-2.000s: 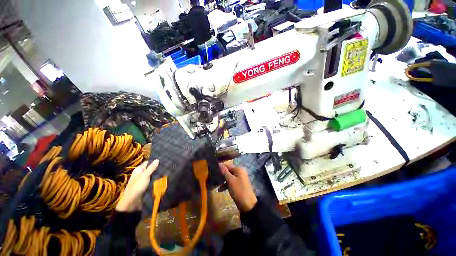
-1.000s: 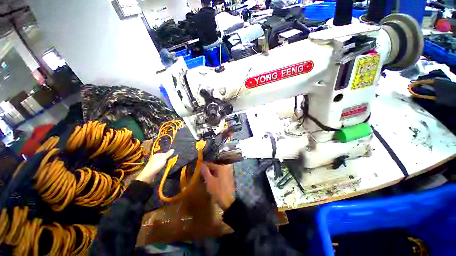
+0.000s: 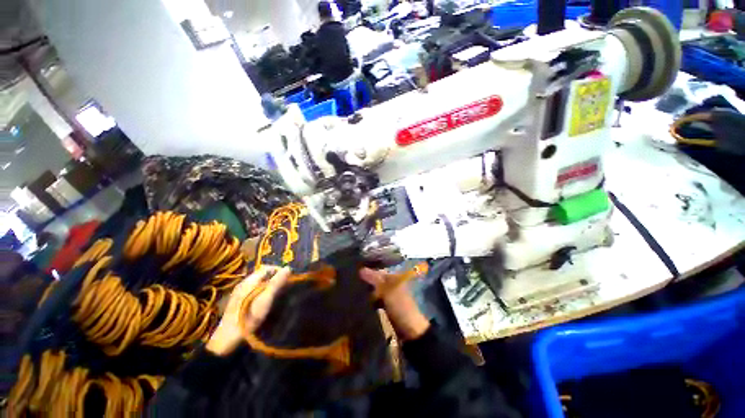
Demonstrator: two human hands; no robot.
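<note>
A dark bag panel (image 3: 310,317) with a yellow-orange looped handle (image 3: 282,351) is held between my two hands, below the machine head; it is blurred. My left hand (image 3: 245,306) grips its left side, with the handle loop passing by the fingers. My right hand (image 3: 398,300) holds its upper right side, beside another yellow-orange handle piece (image 3: 402,282). The presser foot area (image 3: 350,196) of the white sewing machine (image 3: 457,110) is just above. The panel's upper edge is near the cylinder arm (image 3: 433,239); I cannot tell if they touch.
Bundled panels with coiled yellow-orange handles (image 3: 131,306) lie at left. More handled pieces (image 3: 280,233) lie behind my left hand. A camouflage-like heap (image 3: 208,186) is behind. A blue bin (image 3: 637,326) stands lower right. A person (image 3: 333,57) is in the background.
The panel has come towards me and turned, so its handle loop now points left instead of down. Both hands have shifted with it, the right one slightly to the right.
</note>
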